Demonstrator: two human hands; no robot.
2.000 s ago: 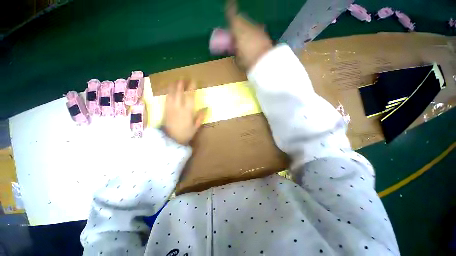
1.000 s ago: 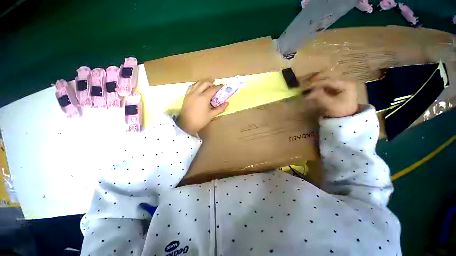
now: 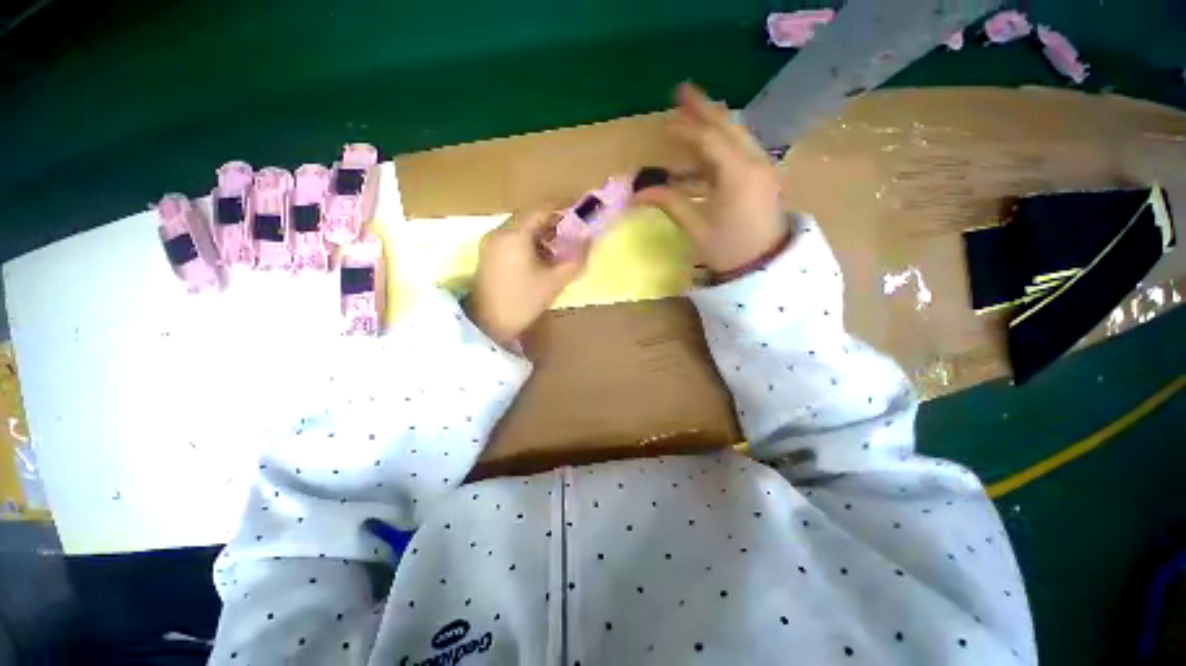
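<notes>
My left hand (image 3: 516,276) holds a pink plastic housing (image 3: 592,216) above the yellow release paper (image 3: 637,260). A dark square shows on the housing's upper face. My right hand (image 3: 728,195) is just right of the housing, with some fingers raised. A small black piece (image 3: 650,178) shows at its thumb and fingertips, close to the housing's far end; whether the fingers grip it is unclear. Several pink housings with black squares (image 3: 271,221) lie side by side on the white board (image 3: 156,390) at left.
Black pad sheets with yellow edges (image 3: 1080,273) lie on the cardboard (image 3: 884,234) at right. The grey metal post (image 3: 858,59) slants at the upper right. The green conveyor belt (image 3: 455,78) runs beyond, with loose pink housings (image 3: 1061,55) at the far right.
My right hand has moved left from the right end of the yellow strip to the housing. My left hand still holds the housing, whose upper face now shows a dark square.
</notes>
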